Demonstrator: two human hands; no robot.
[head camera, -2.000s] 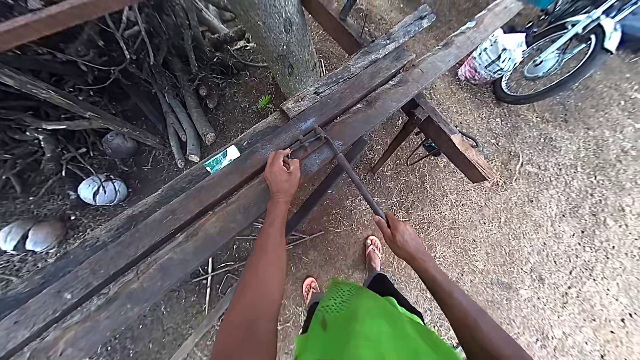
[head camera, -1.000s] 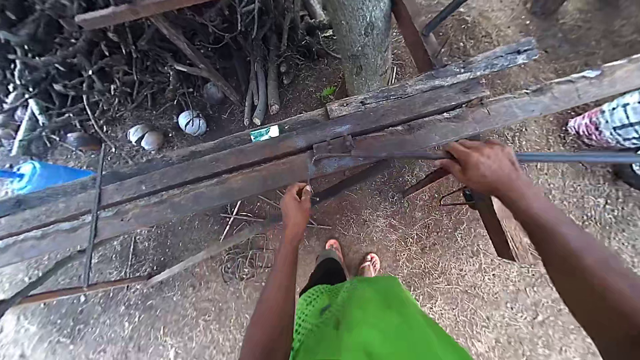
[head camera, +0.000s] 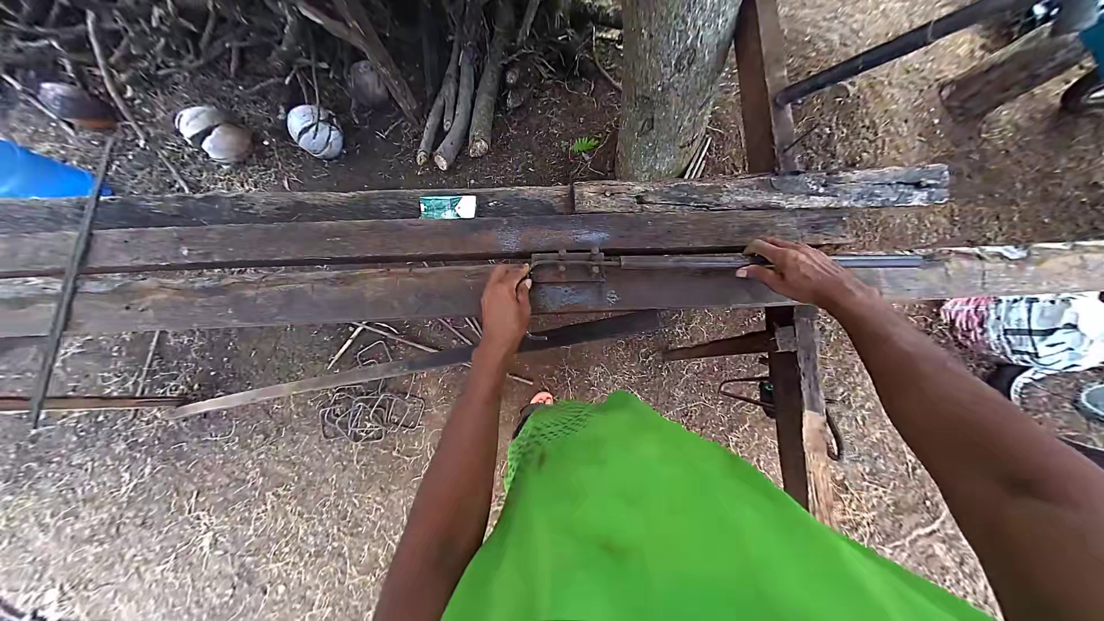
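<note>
My left hand (head camera: 506, 309) pinches a thin metal rod, mostly hidden by the fingers, at the left end of a small metal bending jig (head camera: 567, 268) with upright pins. The jig is fixed on a long dark wooden beam (head camera: 388, 291). My right hand (head camera: 798, 272) is closed around a long metal bar (head camera: 681, 262), which lies along the beam just right of the jig, nearly parallel to it. How the rod sits among the pins is too small to tell.
Bent wire frames (head camera: 371, 405) lie on the ground below the beam. Beyond it stand a tree trunk (head camera: 677, 86), cut branches (head camera: 466, 95) and coconut husks (head camera: 315, 131). A green-and-white packet (head camera: 448, 207) rests on the rear planks. A wooden support (head camera: 789, 405) stands at right.
The metal bar has swung from slanting toward my body to lying along the beam, with my right hand on it. My left hand stays near the jig. The view has turned.
</note>
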